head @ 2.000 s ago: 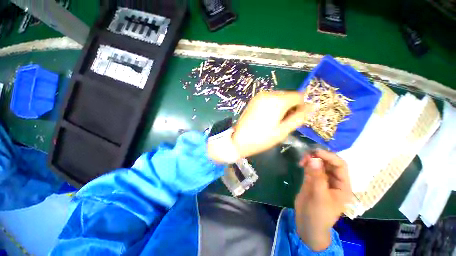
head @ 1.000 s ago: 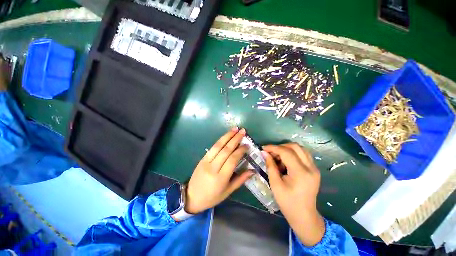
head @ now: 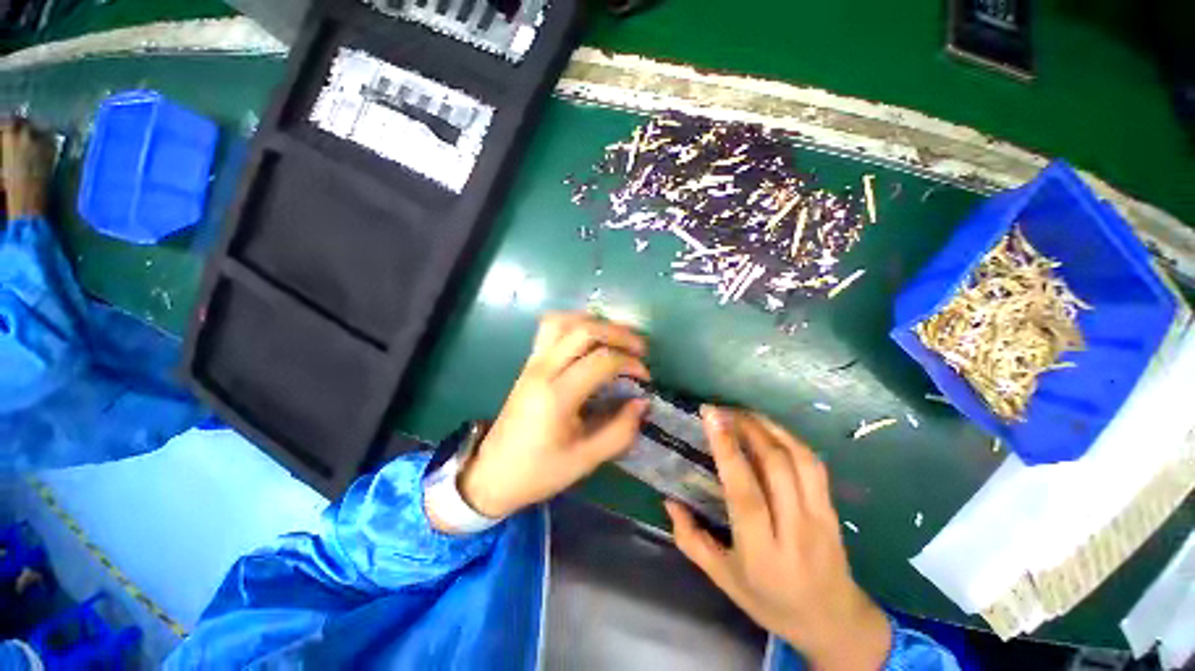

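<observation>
A silver housing unit (head: 672, 459) with a dark bar along it lies at the bench's near edge, between my hands. My left hand (head: 557, 413) is at its left end, fingers curled over it, with the thumb and fingertips at the bar. My right hand (head: 773, 531) grips its right end, fingers on top and thumb at the near side. The fingers hide both ends. Whether a small strip is held in the left fingertips cannot be told.
A black compartment tray (head: 343, 236) holds silver units in its far pockets. A loose strip pile (head: 740, 210) lies beyond my hands. A blue bin (head: 1114, 321) of tan strips and sticker sheets (head: 1068, 557) are right. Another blue bin (head: 147, 168) and a person's hand (head: 24, 171) are left.
Since the earlier frames, my left hand has come back from the tan strips' bin to the unit. Over the last second its fingers have curled, and my right hand has shifted to the unit's right end.
</observation>
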